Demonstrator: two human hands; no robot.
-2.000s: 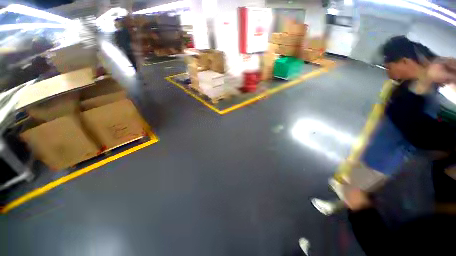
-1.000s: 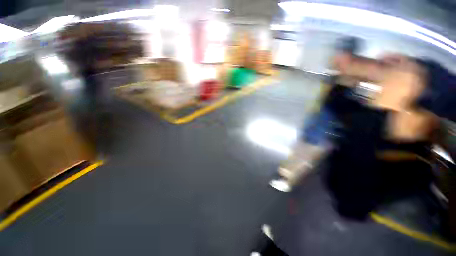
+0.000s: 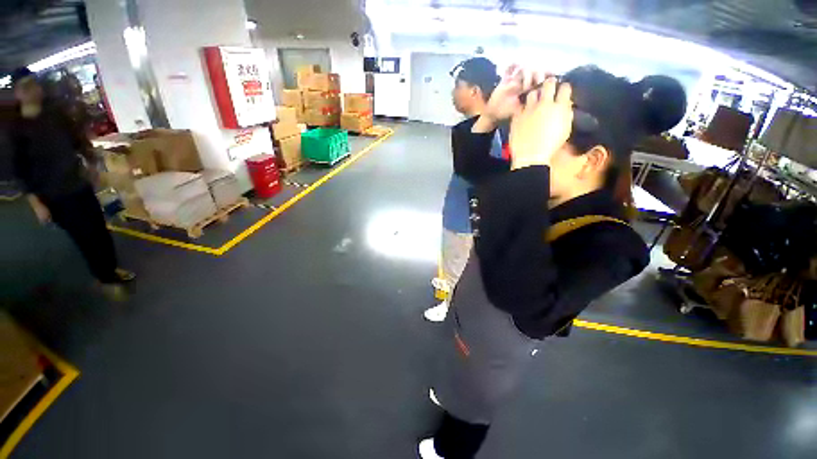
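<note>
Neither of my hands is in view. Nearest in front of me, a worker in a grey work apron (image 3: 488, 359) with a tan strap over black sleeves stands side-on. Both of that worker's hands are raised to the forehead, at what may be a headband; the hands hide most of it. Just beyond stands another person in a dark cap (image 3: 477, 73) and a blue apron (image 3: 457, 206), partly hidden by the first worker.
A person in dark clothes (image 3: 58, 170) stands at left. A pallet (image 3: 193, 226) holds white and brown boxes by the pillar. Beyond are a red box (image 3: 263, 176), green crate (image 3: 324, 146), stacked cartons (image 3: 320, 99) and fire hose cabinet (image 3: 240, 87). Bags (image 3: 757, 305) hang at right.
The view has swung right and sharpened. The open cartons have almost left the picture at left. The aproned worker and the bag racks now show clearly at right.
</note>
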